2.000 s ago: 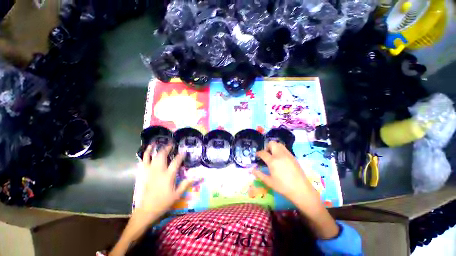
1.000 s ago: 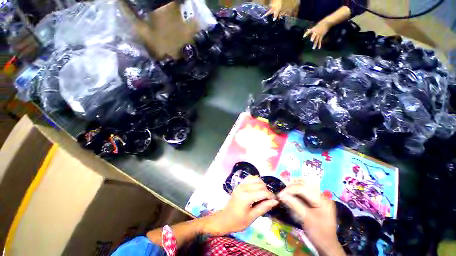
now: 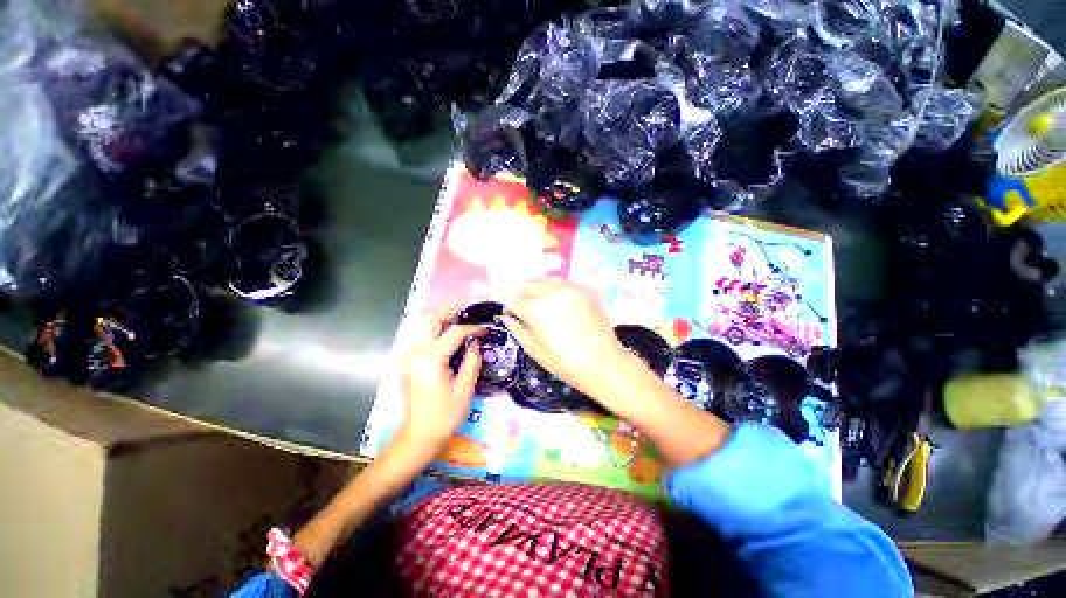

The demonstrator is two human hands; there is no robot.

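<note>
A row of several glossy black round housings lies across the cartoon-printed mat. My left hand is at the left end of the row, its fingers on the left side of the leftmost housing. My right hand reaches over the row from the right, its fingertips at the upper edge of the same housing. Its palm and wrist partly cover the neighbouring housings. Whether a small part is between my fingertips cannot be made out.
Bagged black housings are heaped behind the mat. Loose dark housings lie to the left. A pale yellow bottle, yellow-handled pliers and a fan are at the right. A carton stands at the lower left.
The view has swung back from the left to over the mat. My hands, close together over the row before, are now both at the leftmost housing, my right hand reaching across.
</note>
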